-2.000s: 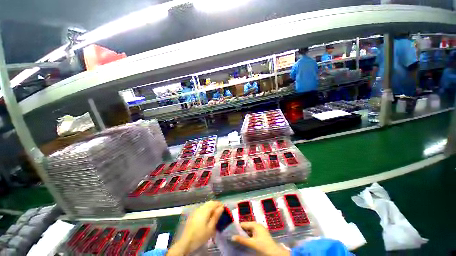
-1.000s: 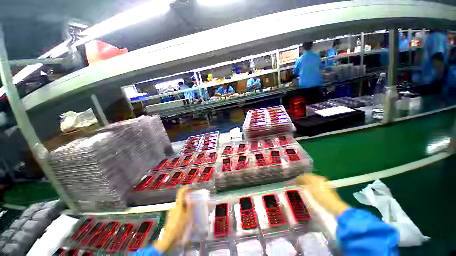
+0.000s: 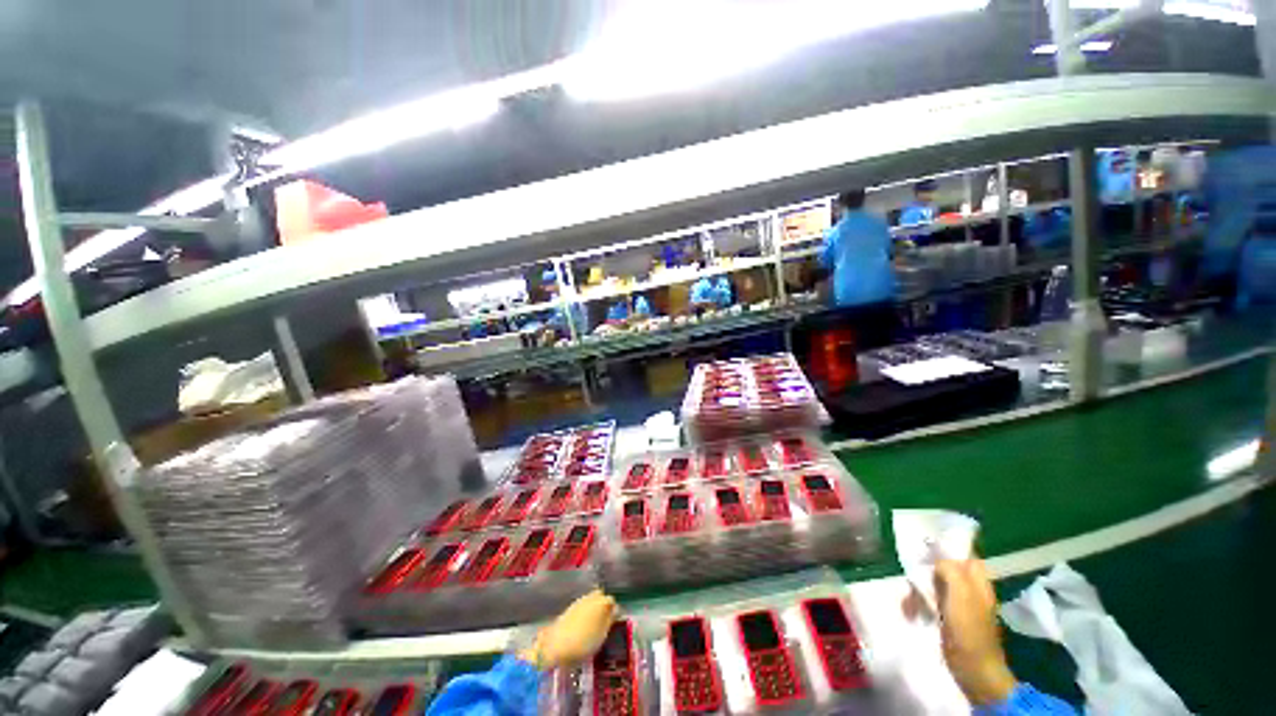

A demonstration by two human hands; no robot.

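Observation:
Several red-edged phones with black screens (image 3: 766, 655) lie in a row in the clear tray (image 3: 805, 585) nearest me, its near part cut off by the bottom edge. My left hand (image 3: 574, 629) is low over the tray's left end, beside the leftmost visible phone (image 3: 614, 671); its fingertips are close together and whether they grip anything is unclear. My right hand (image 3: 966, 623) is right of the tray, raised and closed on a thin white sleeve (image 3: 931, 536). White sleeves or sheets (image 3: 896, 636) lie flat at the tray's right side.
Filled phone trays (image 3: 728, 553) stand beyond the working tray. A tall stack of empty trays (image 3: 301, 511) is at the left. A side tray of phones (image 3: 301, 699) is at lower left. A crumpled white bag (image 3: 1099, 643) lies at right. A person in blue (image 3: 859, 259) stands across the line.
My right hand has moved from the tray's upper right corner outward and now holds a white sleeve. My left hand no longer shows a white sleeve upright beside it. The view has tilted upward.

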